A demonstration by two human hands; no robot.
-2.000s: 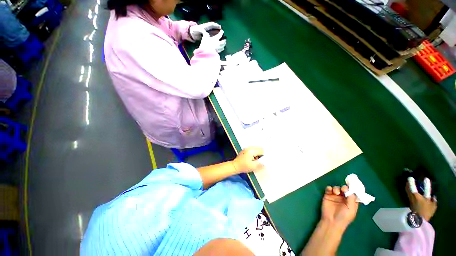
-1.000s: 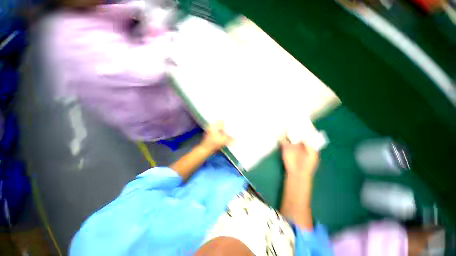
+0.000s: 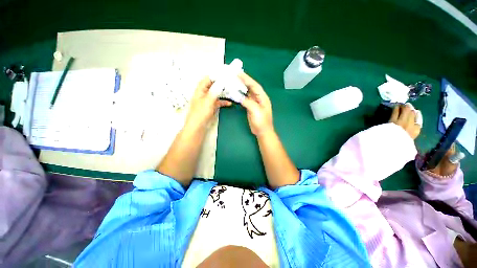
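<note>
A white crumpled wiping cloth [image 3: 229, 81] is held between my two hands over the right edge of the cardboard sheet. My left hand [image 3: 205, 99] grips its left side with bent fingers. My right hand [image 3: 256, 103] holds its right side, one white-tipped finger seeming to lie on top. A small dark edge shows beneath the cloth between the hands; I cannot tell what it belongs to.
The cardboard [image 3: 141, 39] bears a ruled form [image 3: 73, 112] on a blue-edged clipboard, with a dark green pen [image 3: 63, 81]. A metal-topped bottle [image 3: 301, 70] and a lying or tilted white bottle [image 3: 337, 102] are right. A pink-sleeved neighbour [image 3: 361, 157] works beyond; another sleeve is left.
The view has swung right, and the cardboard now lies to the left. My hands, apart before, have come together at the white cloth, which my right hand carried.
</note>
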